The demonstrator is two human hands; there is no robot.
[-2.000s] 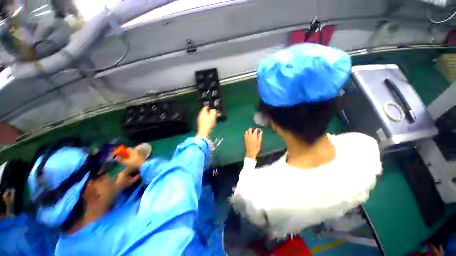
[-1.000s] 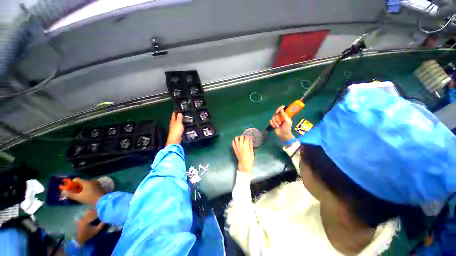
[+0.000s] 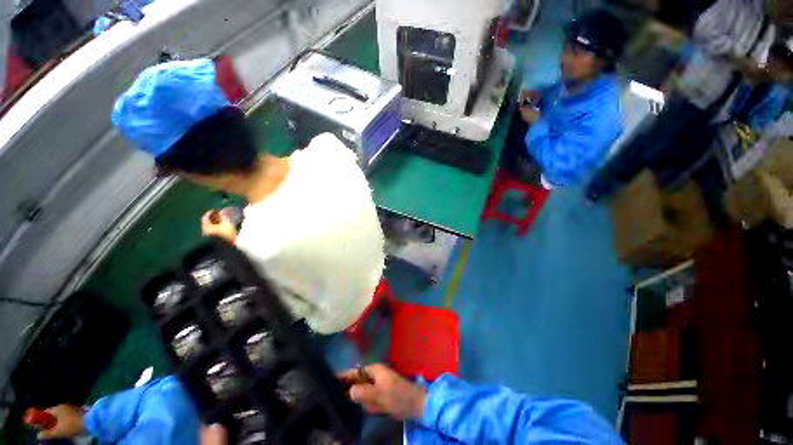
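A black parts tray [image 3: 228,335] with two rows of square pockets is raised close in front of me, tilted. Shiny silvery-black parts sit in its pockets. My left hand [image 3: 213,435] is mostly cut off by the bottom edge; a blurred finger or thumb shows against the tray's lower left side, holding it. My right hand [image 3: 387,393], bare in a blue sleeve, is at the tray's lower right edge with fingers curled on it. The fingertips are dark and blurred, and I cannot tell if they also hold a small part.
A person in a white top and blue cap [image 3: 169,104] sits at the green bench [image 3: 443,187]. Another hand holds an orange tool [image 3: 39,419]. A silver case [image 3: 335,100], white machine [image 3: 435,113] and more black trays [image 3: 69,348] stand there. Red stools [image 3: 426,339] and cartons [image 3: 648,217] are right.
The tray that lay on the bench under one hand is now lifted close to me. The view has swung right, showing the white machine, another seated person and the blue floor.
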